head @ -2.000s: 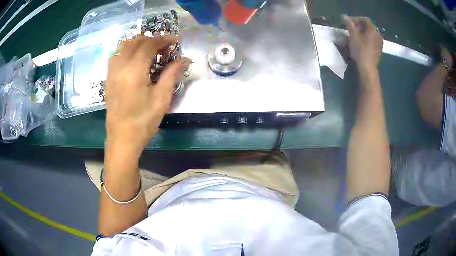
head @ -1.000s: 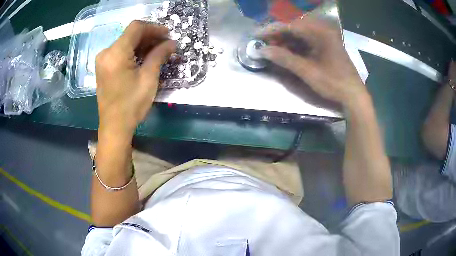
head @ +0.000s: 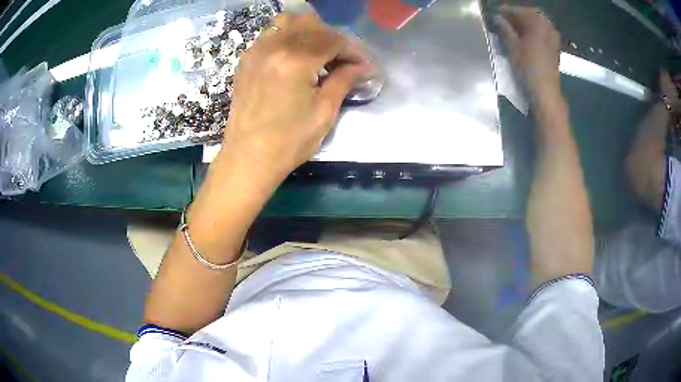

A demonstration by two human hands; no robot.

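My left hand [head: 299,82] is over the round fixture [head: 367,92], its thumb and forefinger together at the fixture and hiding most of it. I cannot tell whether a small part is between the fingertips. The clear plastic parts box [head: 123,89] lies to the left, with a heap of small shiny metal parts [head: 216,63] in it. My right hand [head: 529,46] is right of the silver machine plate [head: 433,97], over the green bench, fingers bent and a little blurred. I cannot tell whether it holds anything.
A red syringe [head: 391,13] and a blue syringe [head: 337,10] stand above the fixture. A white paper scrap [head: 509,83] lies beside the plate. Crumpled clear bags [head: 30,130] lie left of the box. Another person's arm [head: 650,145] is at the far right.
My left hand has moved right from the parts box to the fixture. My right hand has left the fixture and moved right, off the plate.
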